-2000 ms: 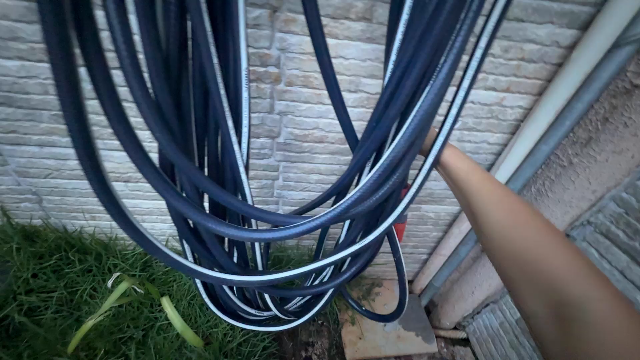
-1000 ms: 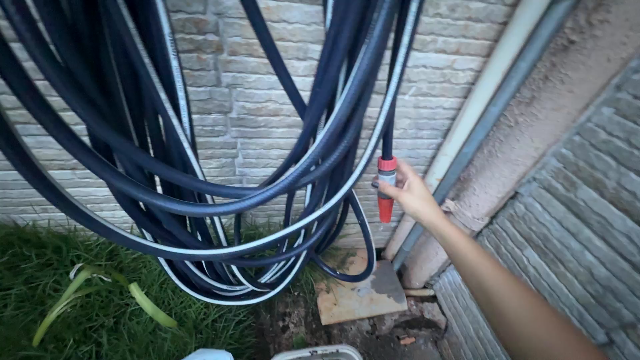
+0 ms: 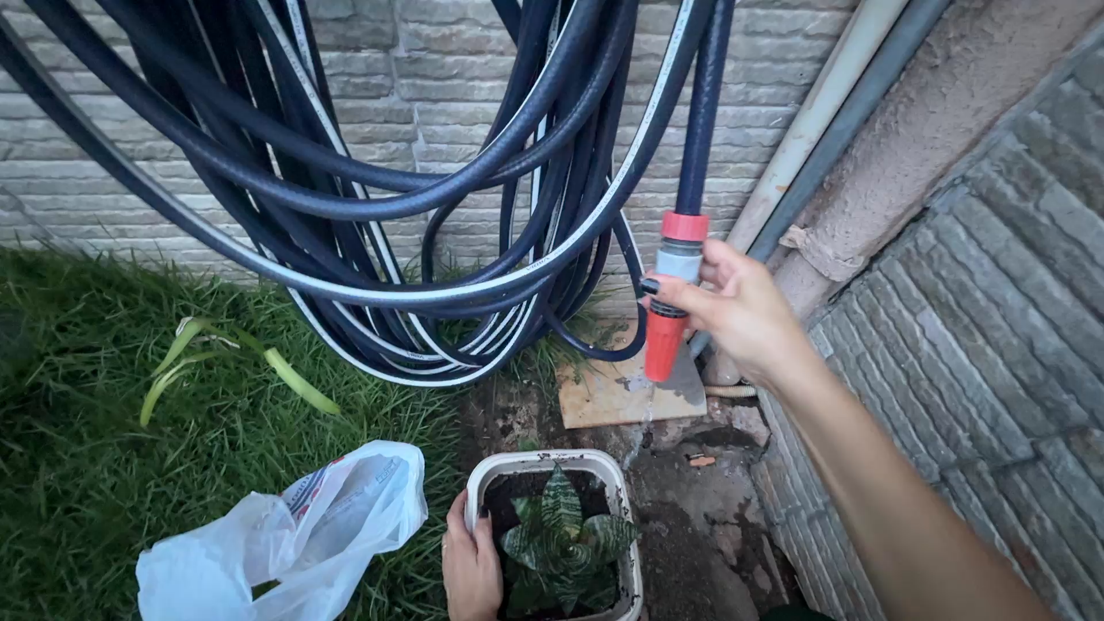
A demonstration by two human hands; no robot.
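My right hand (image 3: 733, 302) grips the grey middle of a hose nozzle (image 3: 666, 341), red at its tip and collar, on the end of a dark blue garden hose (image 3: 705, 129). The nozzle points down, and a thin trickle of water seems to fall below its tip. My left hand (image 3: 473, 561) holds the left rim of a square white plastic pot (image 3: 634, 561), its thumb over the edge. In the pot's dark soil grows a rosette snake plant (image 3: 565, 535) with banded leaves. The nozzle is above and behind the pot, apart from it.
Thick coils of blue hose with a white stripe (image 3: 388, 203) hang before a stone-clad wall (image 3: 457, 78). A white plastic bag (image 3: 345, 526) lies on the grass (image 3: 78, 345). A flat tile (image 3: 604, 397) rests on the ground. Pipes (image 3: 811, 129) run down the corner at right.
The pot, the plastic bag and my left hand have come into fuller view. My right hand, behind the hose two seconds ago, now shows around the nozzle. The view has tilted down.
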